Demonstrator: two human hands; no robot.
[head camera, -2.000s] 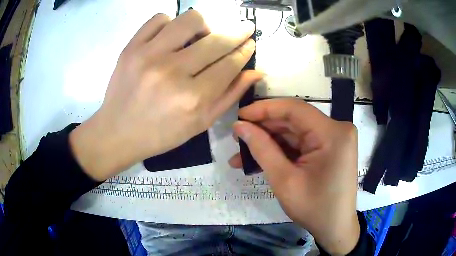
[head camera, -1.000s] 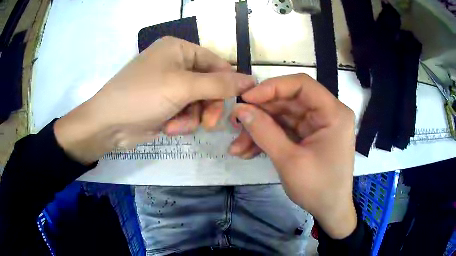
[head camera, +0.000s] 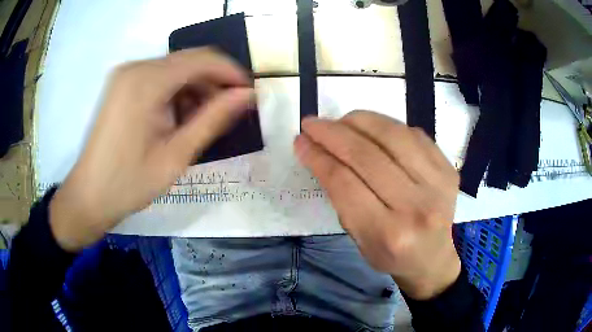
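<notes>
A narrow dark fabric strip runs from the top edge down to my right hand, whose fingertips pinch its lower end. A dark fabric panel with a rounded upper left corner lies left of the strip, apart from it. My left hand is blurred over the panel's left part, thumb and forefinger close together near its right edge. I cannot tell whether it holds anything. The needle and presser foot are out of view.
Another dark strip lies right of the held one. A pile of cut strips lies farther right, with scissors at the right edge. Dark pieces are at far left. A printed ruler runs along the near edge; a blue basket is below.
My left hand has left the strip and moved left over the panel. My right hand stays at the strip's lower end, its fingers now straighter. The view has shifted toward the near table edge.
</notes>
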